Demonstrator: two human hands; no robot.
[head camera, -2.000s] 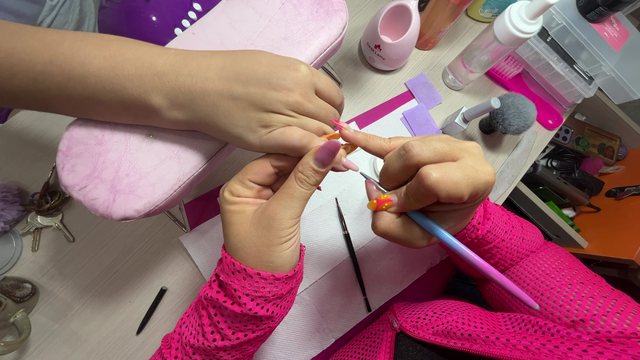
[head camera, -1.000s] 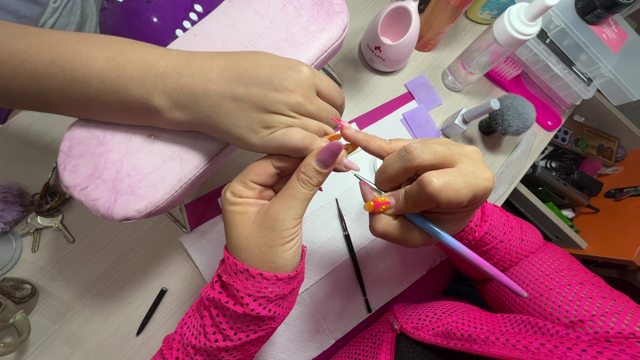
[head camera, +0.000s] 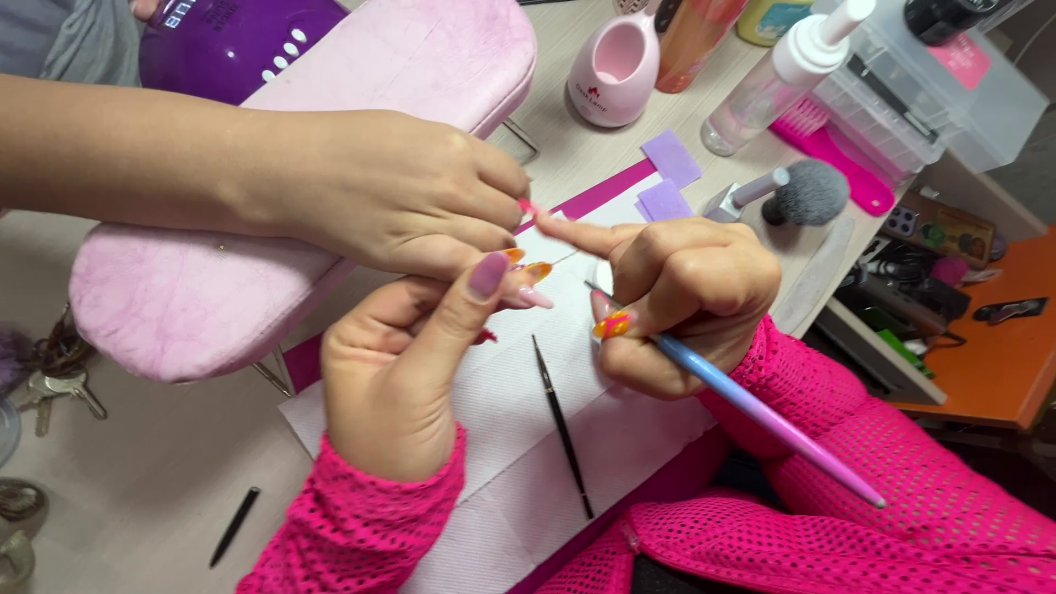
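My left hand (head camera: 412, 355) grips a finger of another person's hand (head camera: 412, 190), thumb on top; that hand lies palm down over a pink padded armrest (head camera: 198, 305). My right hand (head camera: 685, 305) holds a thin nail-art brush (head camera: 767, 412) with a blue-to-pink handle. Its fine tip points toward the held finger's orange nail (head camera: 538, 271); whether they touch cannot be told. My right little finger reaches out to the other person's fingertips. Below, a black fine-tipped brush (head camera: 561, 437) lies on white paper towel (head camera: 511, 511).
Behind stand a purple nail lamp (head camera: 223, 49), a pink desk-lamp base (head camera: 615, 70) and a clear pump bottle (head camera: 775, 78). At right are a grey fluffy brush (head camera: 813, 194), a pink-handled brush (head camera: 850, 173) and an open drawer (head camera: 883, 351). Keys (head camera: 66, 388) and a black cap (head camera: 235, 526) lie left.
The blue-to-pink handle in my right hand has shifted slightly in angle. My left hand keeps its hold on the finger.
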